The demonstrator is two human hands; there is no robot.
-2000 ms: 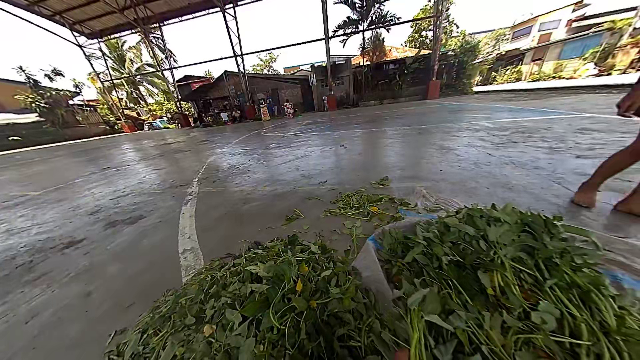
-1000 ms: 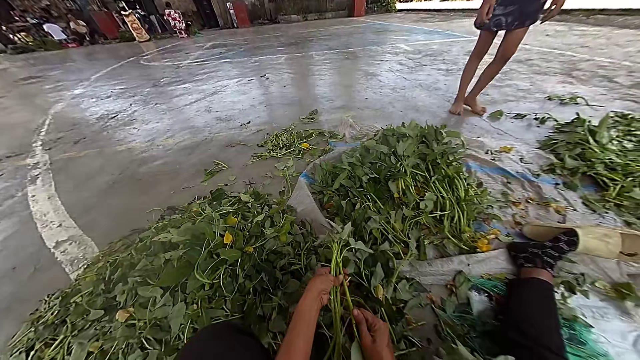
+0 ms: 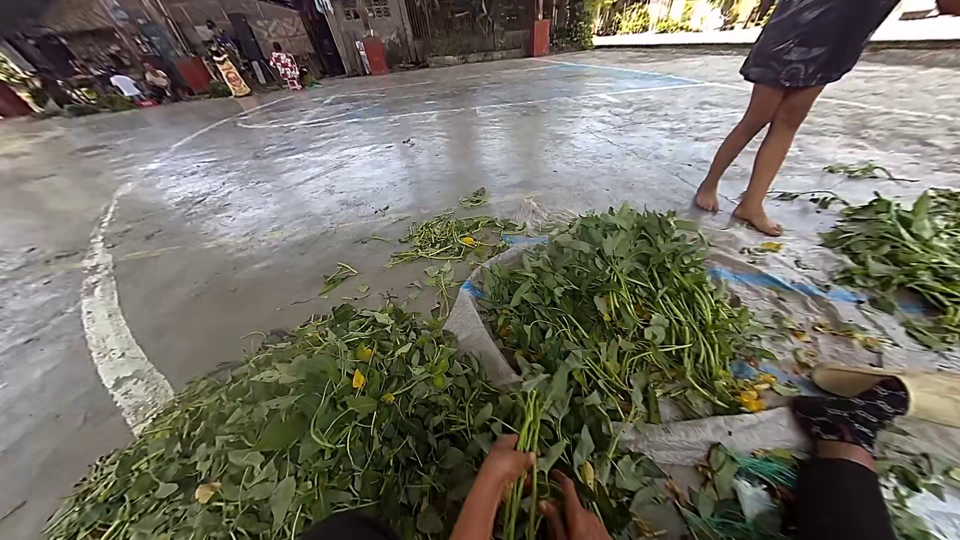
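My left hand [image 3: 506, 466] is closed around a small bunch of green leafy stems [image 3: 527, 442] at the bottom middle of the head view. Just to its right, my right hand [image 3: 574, 514] is at the lower part of the same stems; its fingers are partly hidden and its grip is unclear. A broad heap of leafy greens [image 3: 300, 420] spreads to the left of both hands. Beyond them, a second pile of greens [image 3: 622, 300], with long stems pointing right, lies on a pale woven sack [image 3: 480, 337] with blue stripes.
Another pile of greens [image 3: 900, 255] lies at the far right. A barefoot person [image 3: 780, 135] stands beyond the sack. My outstretched leg [image 3: 840, 495], with a patterned sock [image 3: 851, 412], lies at the right beside green netting [image 3: 769, 472]. Loose stems [image 3: 450, 238] are scattered on the concrete floor [image 3: 300, 187].
The view has swung down and right since the oldest frame, where no hands show. Both hands stay at the bunch of stems from one second ago to now.
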